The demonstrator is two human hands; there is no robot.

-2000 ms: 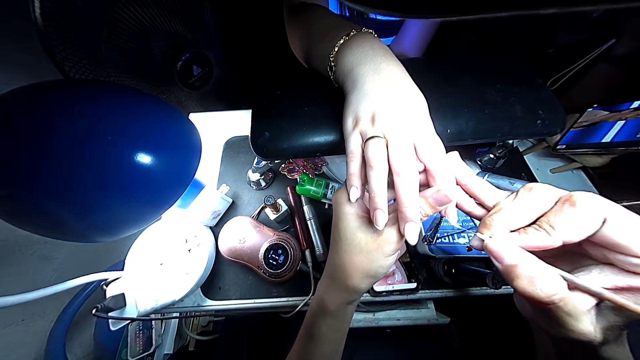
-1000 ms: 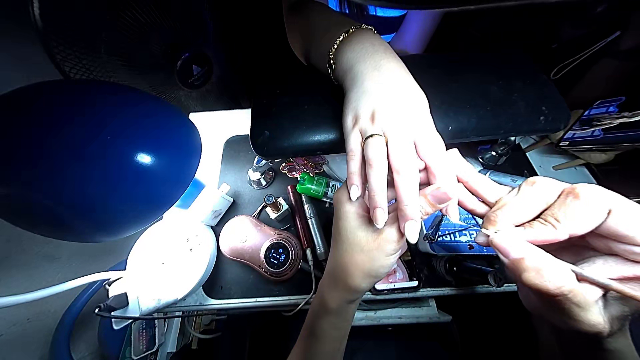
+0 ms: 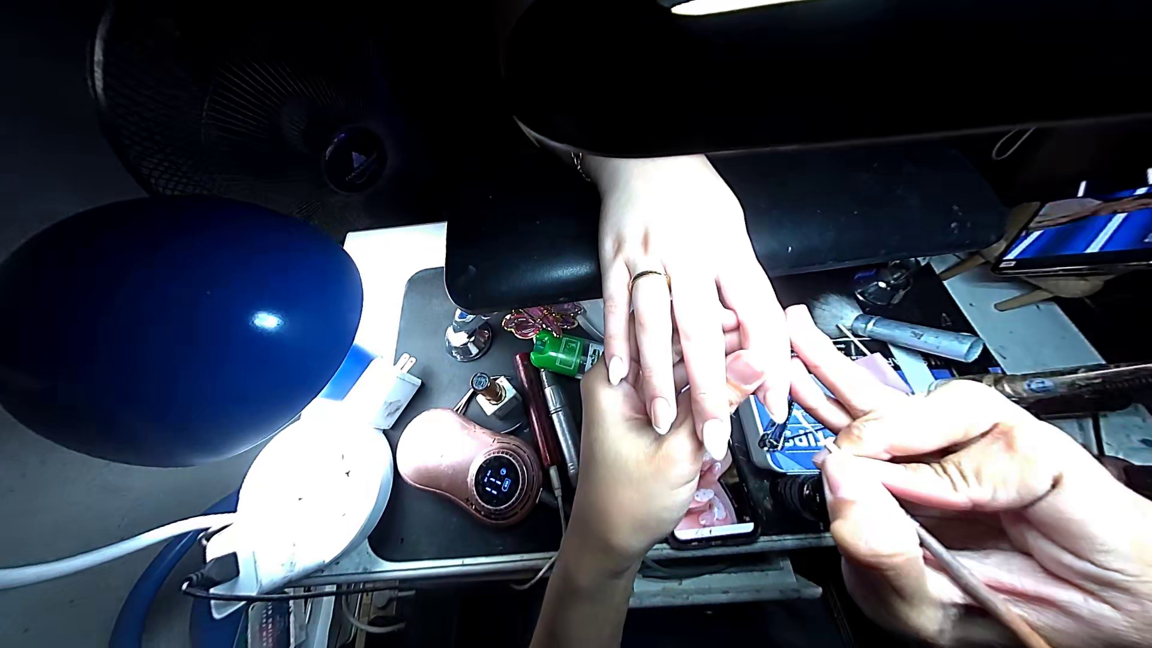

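Observation:
My left hand (image 3: 630, 477) comes up from the bottom centre and holds the fingers of another person's hand (image 3: 679, 234) from below. That hand lies palm down with long pale nails and a gold ring (image 3: 649, 274). At the right, my right hand (image 3: 963, 486) pinches a thin-handled brush or similar tool (image 3: 972, 585) between thumb and fingers. Its tip is near the other person's index fingertip, and some of my right fingers reach close to that hand. Under the hands lie a blue-and-white box (image 3: 801, 445) and a phone (image 3: 715, 531) with a pink picture.
A blue lamp shade (image 3: 180, 328) fills the left. Near it are a white round power hub (image 3: 315, 486), a pink device with display (image 3: 472, 463), a polish bottle (image 3: 497, 400), a green bottle (image 3: 562, 354), a black armrest (image 3: 522, 243), a dust brush (image 3: 918, 336) and a tablet (image 3: 1080, 229).
A large dark shape with a bright strip now covers the top of the view, hiding the other person's forearm and most of the bracelet. Both my hands have stayed nearly in place.

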